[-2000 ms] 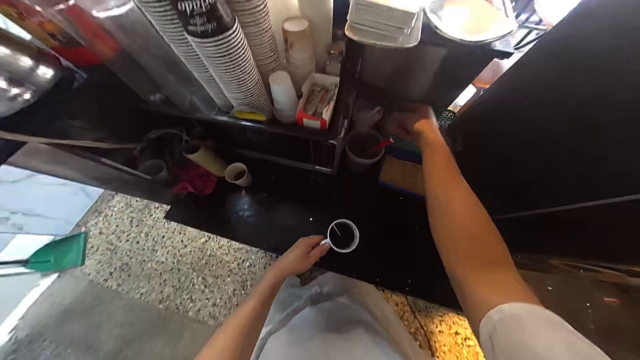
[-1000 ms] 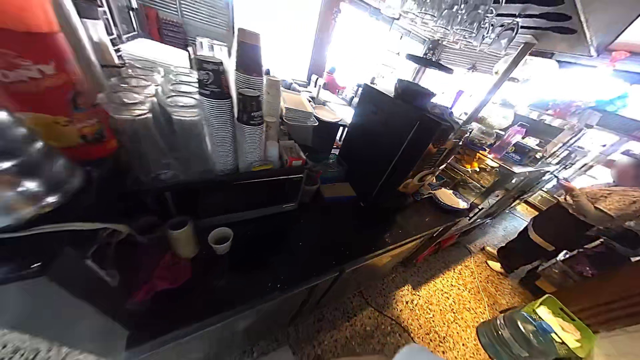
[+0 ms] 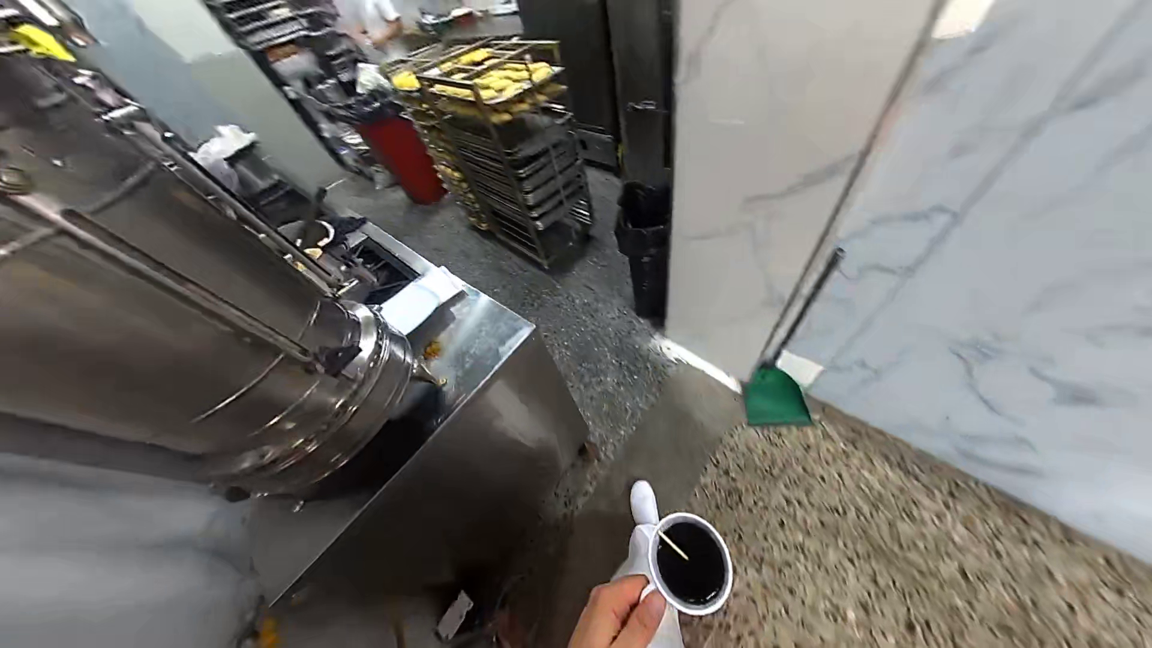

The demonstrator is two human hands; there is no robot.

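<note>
At the bottom of the view my left hand (image 3: pixel 619 614) grips the handle of a white cup (image 3: pixel 727 576). Dark liquid, which looks like black coffee, nearly fills it, and a thin wooden stirrer (image 3: pixel 673 545) leans in the liquid against the rim. The cup is upright, above the floor and beside my white shoe (image 3: pixel 643 502). My right hand is out of view.
At left a large steel cylinder (image 3: pixel 225 270) stands by a steel counter (image 3: pixel 504 328) with a sharp corner. Ahead are a tray rack (image 3: pixel 513 153), a red bin (image 3: pixel 405 157), a black bin (image 3: pixel 646 243) and a person (image 3: pixel 373 22). A green dustpan (image 3: pixel 776 398) rests by the marble wall (image 3: pixel 1008 297).
The view has swung from the dark counter with stacked paper cups to a passage. Two seconds ago my left hand held the cup over that counter and my right hand reached towards its back.
</note>
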